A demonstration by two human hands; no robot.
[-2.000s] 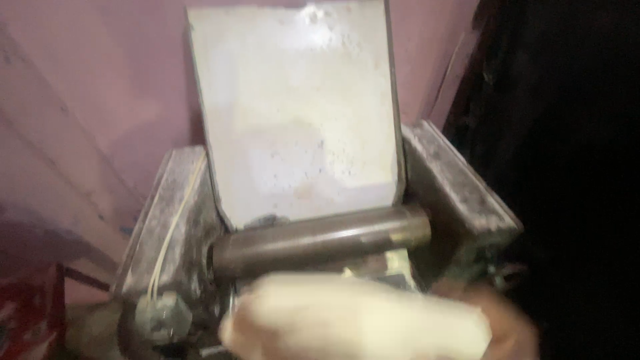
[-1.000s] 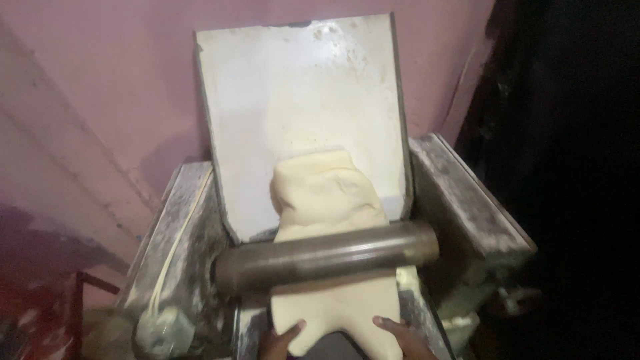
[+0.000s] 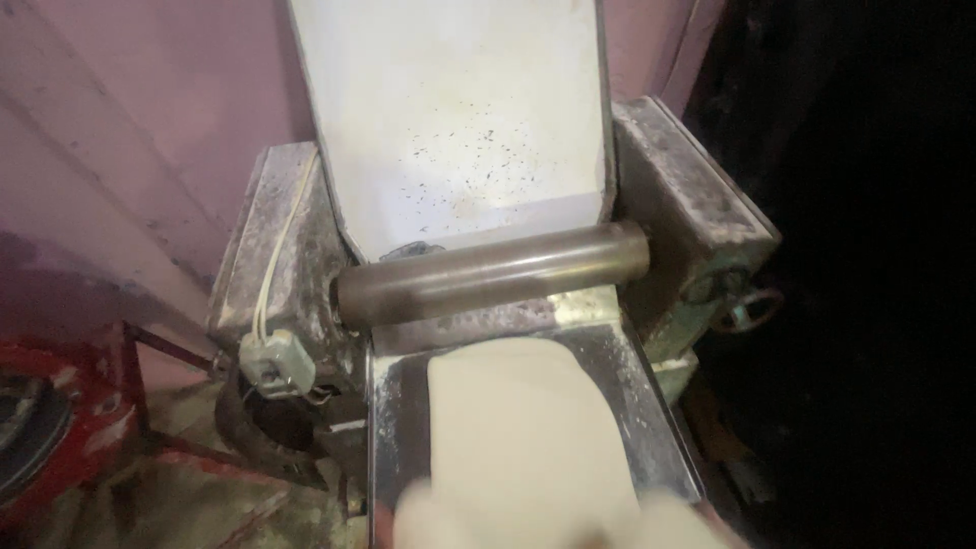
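A smooth, flattened sheet of pale dough [image 3: 526, 427] lies on the metal feed tray [image 3: 656, 427] of a dough sheeter, its rounded far end short of the steel roller [image 3: 496, 271]. Its near part is blurred and rises in two lumps at the bottom edge. Only a sliver of my left hand [image 3: 383, 528] shows, beside the left lump. My right hand [image 3: 720, 526] shows as a blurred edge beside the right lump. Fingers of both hands are hidden or out of view. Behind the roller stands a pale, speckled back plate [image 3: 465, 137].
Worn metal housings flank the roller, left [image 3: 282, 229] and right [image 3: 686, 183]. A white electrical box [image 3: 276, 362] with a cable hangs on the left one. A handwheel [image 3: 751, 310] sticks out at right. Red metal equipment [image 3: 99, 427] stands at lower left, by a pink wall [image 3: 191, 99].
The dough, earlier under the roller and up against the back plate, now lies wholly on the near side of the roller. My hands have moved down toward the bottom edge. The view is closer.
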